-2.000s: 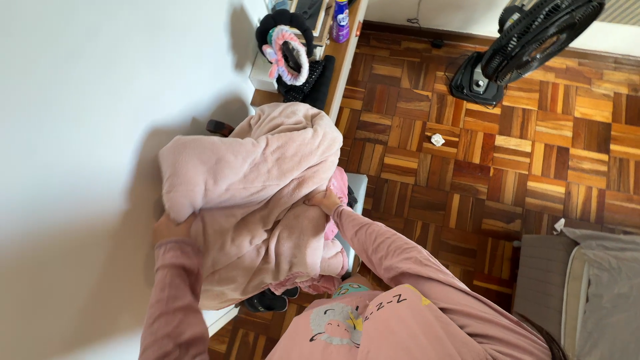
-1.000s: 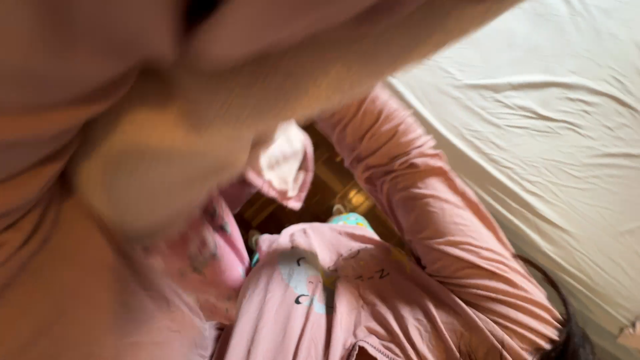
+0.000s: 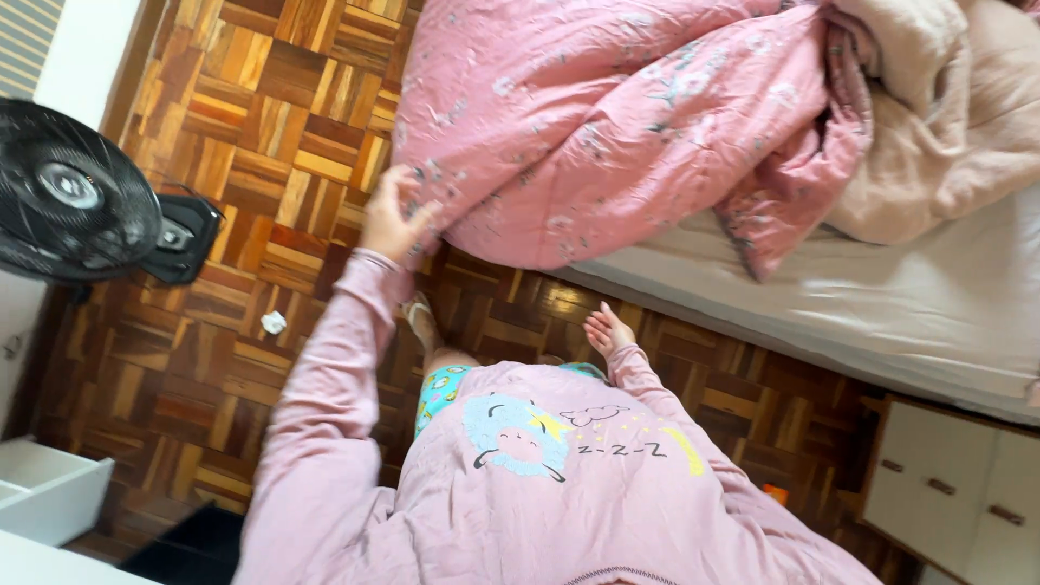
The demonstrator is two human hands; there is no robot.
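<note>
A pink floral comforter [image 3: 569,138] lies bunched over the edge of a bed, one side hanging toward the floor. My left hand [image 3: 398,213] is at its lower left corner, fingers spread and touching the cloth; whether it pinches the fabric is not clear. Held low beside the bed, my right hand [image 3: 608,329] is empty with its fingers apart. A beige plush blanket [image 3: 910,175] rests crumpled at the upper right, against the comforter. Under both is the mattress with a pale fitted sheet [image 3: 910,284].
A black fan [image 3: 69,191] stands at the left on the parquet floor [image 3: 268,179], near a crumpled white scrap [image 3: 274,322]. An open white drawer [image 3: 57,487] juts out at the lower left. A low cabinet [image 3: 934,479] stands at the lower right by the bed.
The beige blanket was in both my hands two seconds ago; now it lies on the bed, released. The view has swung widely from the shelf by the wall to the bed.
</note>
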